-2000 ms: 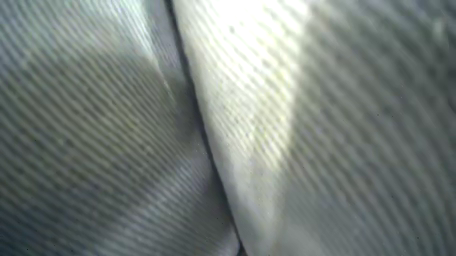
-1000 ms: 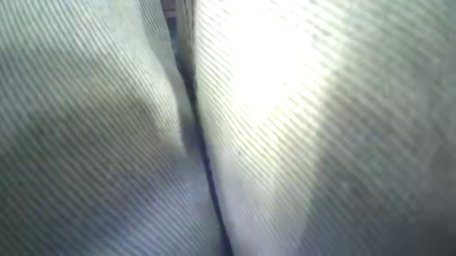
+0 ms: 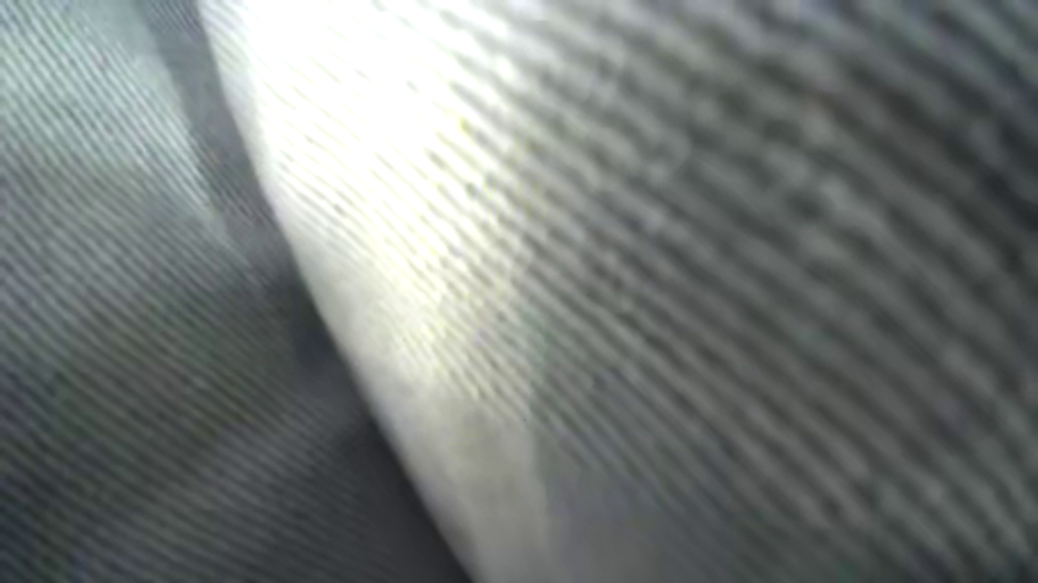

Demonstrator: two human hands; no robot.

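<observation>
Pale grey striped or ribbed cloth point(image 3: 706, 285) fills the head view, very close to the camera and blurred. A fold edge runs from the upper left down to the bottom middle. The cloth right of the edge is brightly lit at the upper left and grey further right. Darker cloth point(image 3: 125, 308) lies left of the edge. Neither my left hand nor my right hand is in view. No tool or workpiece shows. Everything behind the cloth is hidden.
The fold edge has shifted left and tilts more. The right cloth now covers more of the picture. The narrow gap at the top, seen one second ago, no longer shows.
</observation>
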